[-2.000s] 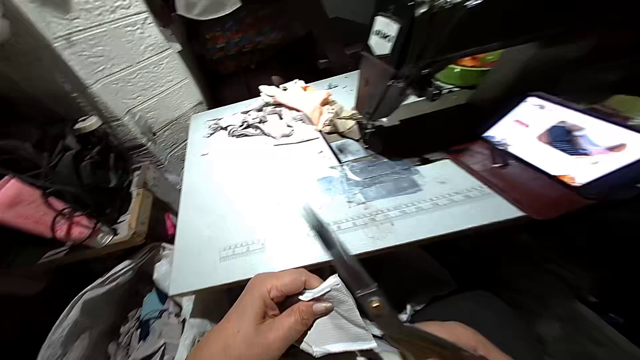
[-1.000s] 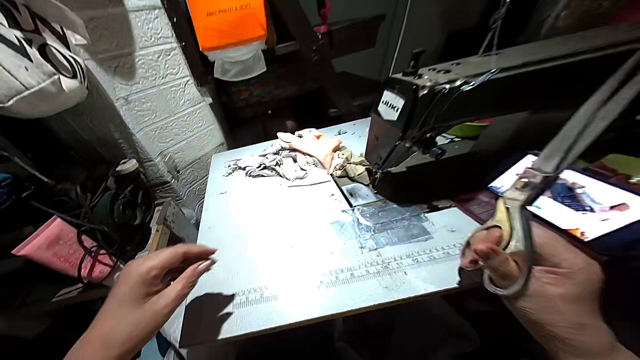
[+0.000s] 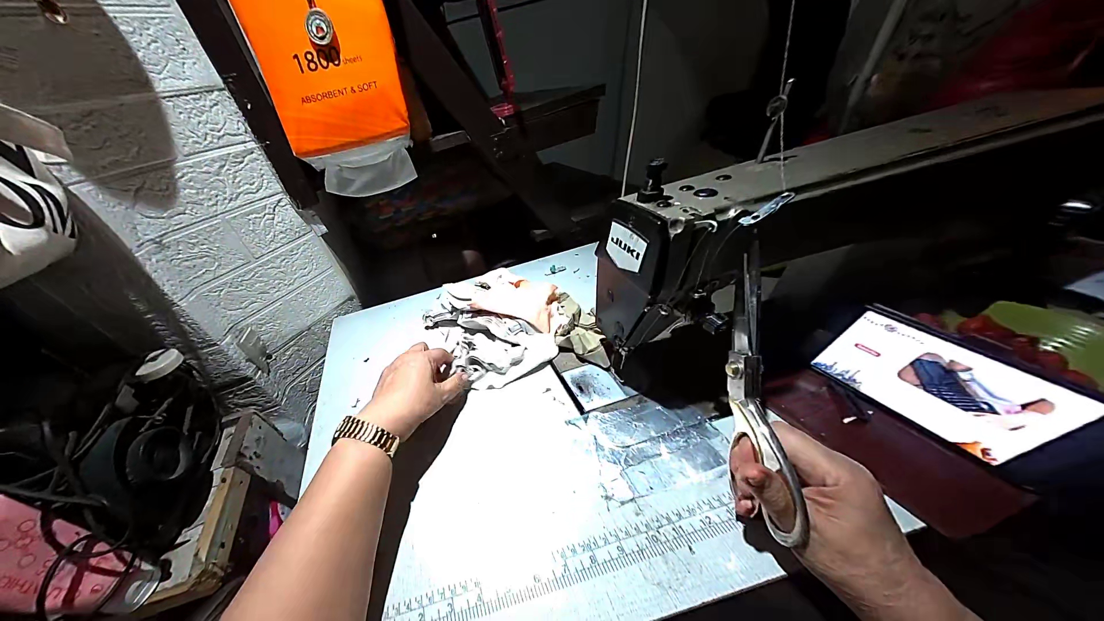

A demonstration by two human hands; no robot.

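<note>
My left hand [image 3: 416,390], with a metal bracelet at the wrist, reaches over the white table [image 3: 483,517]. Its fingertips are at the near left edge of a heap of crumpled white and peach cloth [image 3: 500,332]; whether they pinch it I cannot tell. In my right hand [image 3: 819,492] is a pair of metal scissors [image 3: 749,371], held by the handle loops with the blades pointing up. The blades look nearly together. The scissors stand in front of a black Juki sewing machine [image 3: 634,276], whose needle area is just right of the cloth.
A lit tablet [image 3: 957,379] lies at the right near a green dish [image 3: 1048,332]. Printed rulers [image 3: 595,561] run along the table's front edge. At the left are a wooden crate [image 3: 216,517] with black cables and a brick wall [image 3: 233,233]. An orange tissue pack [image 3: 332,95] hangs above.
Two seconds ago my left hand held a folded white cloth piece near the front edge; a second ago it was empty there. It has since moved forward to the cloth heap. The scissors remain in my right hand.
</note>
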